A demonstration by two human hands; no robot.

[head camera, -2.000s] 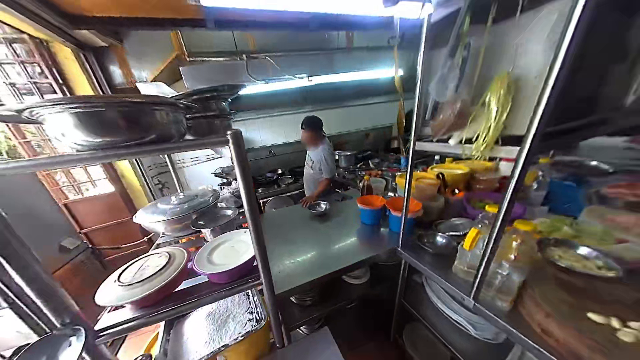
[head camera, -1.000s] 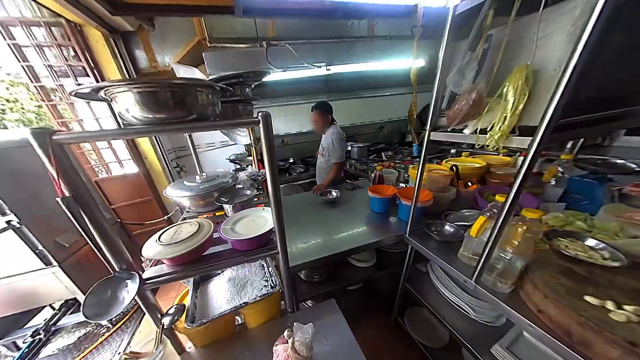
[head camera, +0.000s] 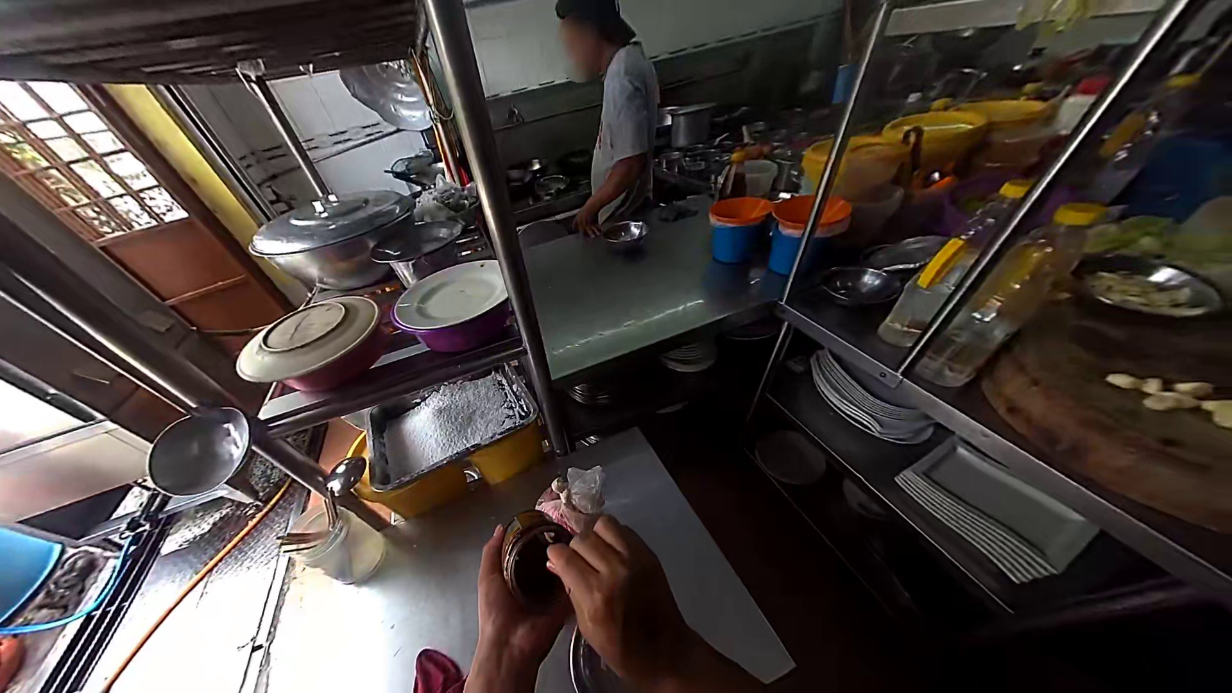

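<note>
Over the metal table [head camera: 693,568], my left hand [head camera: 510,616] grips a dark round jar [head camera: 532,568], its mouth tilted toward me. My right hand [head camera: 616,597] is at the jar's rim with the fingers bent; whether it pinches something there cannot be told. Just beyond the jar lies a knotted clear plastic bag [head camera: 580,489] with pinkish contents. Below my hands, the edge of a round metal bowl [head camera: 580,664] shows, partly hidden by my right arm. A dark red cloth [head camera: 438,671] is beside my left wrist.
A tray of white powder [head camera: 448,423] rests on yellow containers. Left stand a tub of utensils [head camera: 342,549] and a hanging ladle [head camera: 200,452]. A steel rack post [head camera: 496,212] rises ahead. Beyond the counter [head camera: 616,298] stands a person [head camera: 624,125]. Stacked plates [head camera: 866,399] fill the right shelf.
Both my hands have come into view with the dark jar, which the earlier frames do not show. The view has moved closer to the table and tilted down.
</note>
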